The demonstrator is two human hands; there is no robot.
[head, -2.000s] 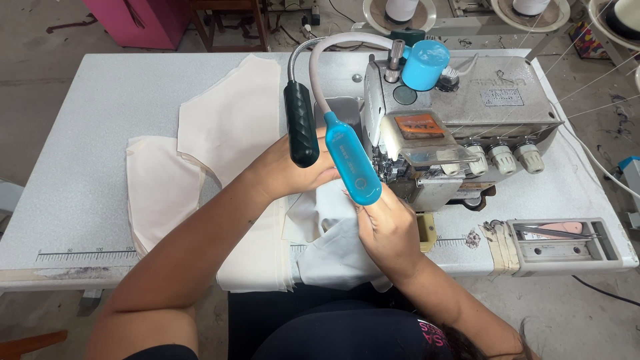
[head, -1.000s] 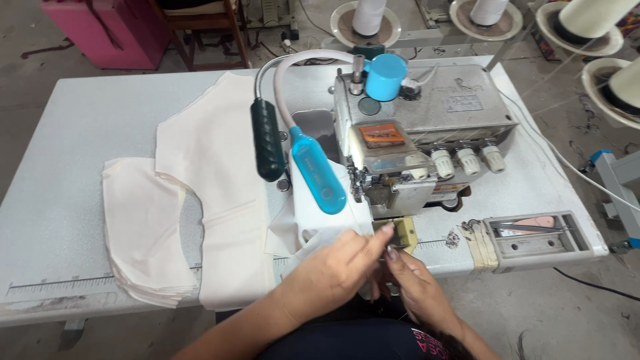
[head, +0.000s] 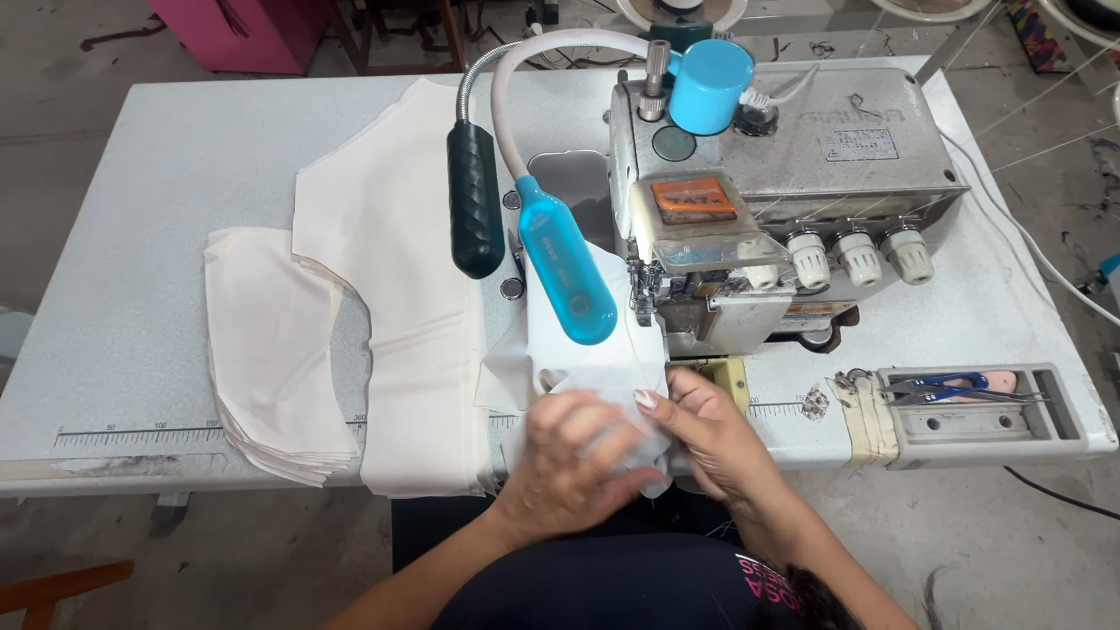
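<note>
A piece of pale fabric lies at the front of an overlock sewing machine, partly under the blue lamp and hanging at the table's edge. My right hand grips the fabric's right side between thumb and fingers, just below the presser foot. My left hand, blurred, lies over the fabric's lower part; whether its fingers grip it is unclear. To the left are a large stack of cream fabric pieces and a smaller curved stack.
A blue lamp and a dark-handled lamp on flexible necks hang over the work. At the right, a grey tray holds blue thread snips and tweezers. A printed ruler runs along the table's front edge.
My left hand was near the needle area two seconds ago, then close to my right hand; it is now lower left of it. More of the pale fabric shows between the hands and the machine.
</note>
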